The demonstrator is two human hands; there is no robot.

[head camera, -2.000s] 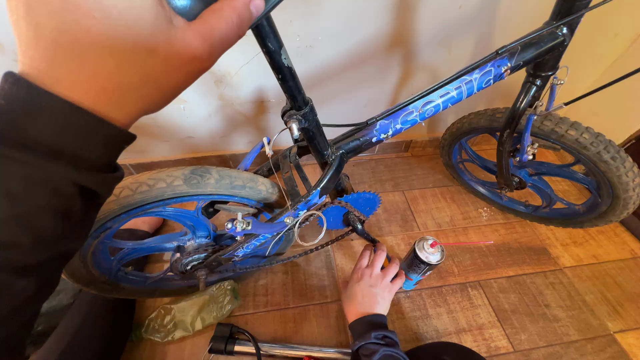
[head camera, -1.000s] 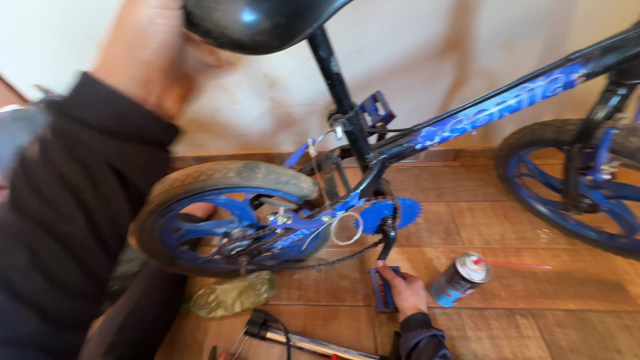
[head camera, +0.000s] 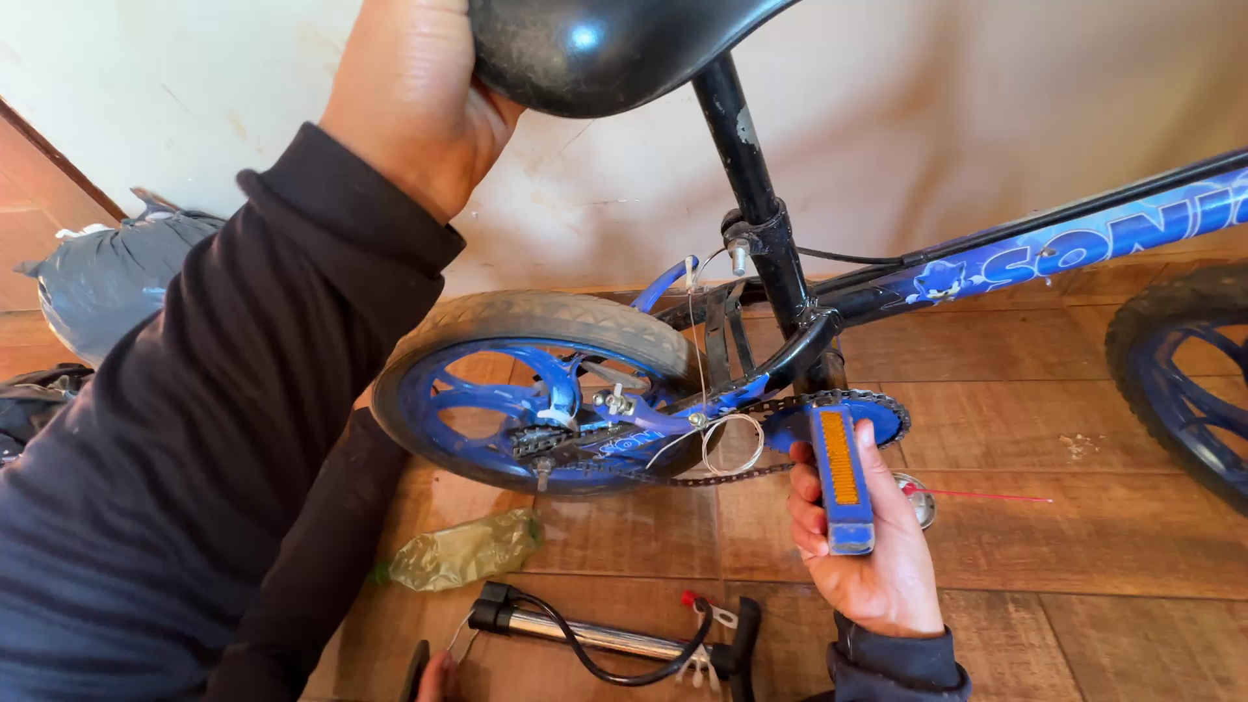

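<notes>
My left hand (head camera: 419, 107) holds the rear of the black bicycle saddle (head camera: 585, 58), its fingers partly hidden behind it. My right hand (head camera: 877, 546), palm up, grips a blue pedal with an orange reflector (head camera: 838, 458), in front of the blue chainring (head camera: 882, 419). The chain (head camera: 721, 478) runs back to the rear wheel (head camera: 458, 390), which has blue spokes and a worn tyre. A coiled brake cable (head camera: 746, 444) hangs beside the frame. Behind my right hand, a spray can (head camera: 916, 502) with a red straw is mostly hidden.
A hand pump (head camera: 604, 634) with a black hose and a crumpled plastic bottle (head camera: 468, 556) lie on the tiled floor. The front wheel (head camera: 1189, 380) is at right, a stuffed grey bag (head camera: 122, 278) at left. The wall (head camera: 624, 205) stands behind the bicycle.
My right hand has turned palm up around the pedal, which now stands higher, in front of the chainring. My left hand stays at the saddle. The view has shifted.
</notes>
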